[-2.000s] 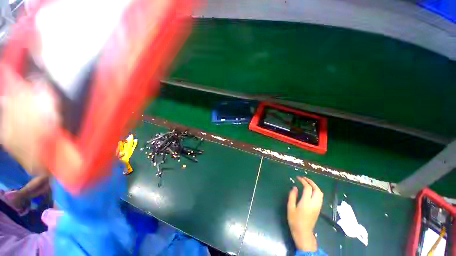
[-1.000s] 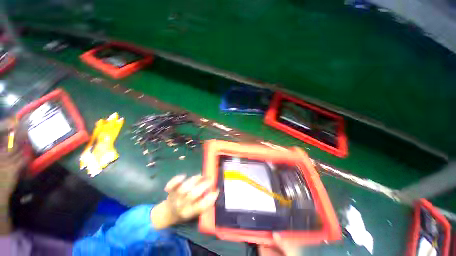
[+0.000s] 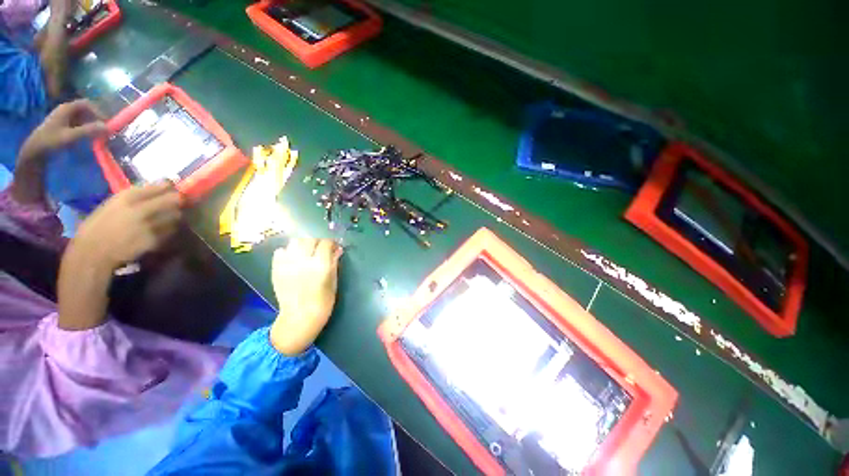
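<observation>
A red-orange tray [image 3: 527,271] lies at an angle on the bench, holding an open-backed tablet with a strongly glaring white battery [image 3: 484,349]. My left hand [image 3: 305,286] is left of the tray, its fingers bent down at the bench beside the yellow-orange flex cable bundle [image 3: 261,200]. Its fingertips are blurred and I cannot tell if they hold anything. The tangled pile of black flex cables [image 3: 372,181] lies just beyond. My right hand is not clearly visible.
Another person's hands [image 3: 130,223] work at a red tray [image 3: 219,172] on the left. Beyond the worn brown rail [image 3: 521,221] are a blue tray [image 3: 586,144] and red trays [image 3: 735,223]. White paper [image 3: 735,460] lies at bottom right.
My left hand has left the tray and moved to the flex cable bundle. The tray now lies on the bench; the orange strip seen across its tablet no longer shows. The view has shifted left.
</observation>
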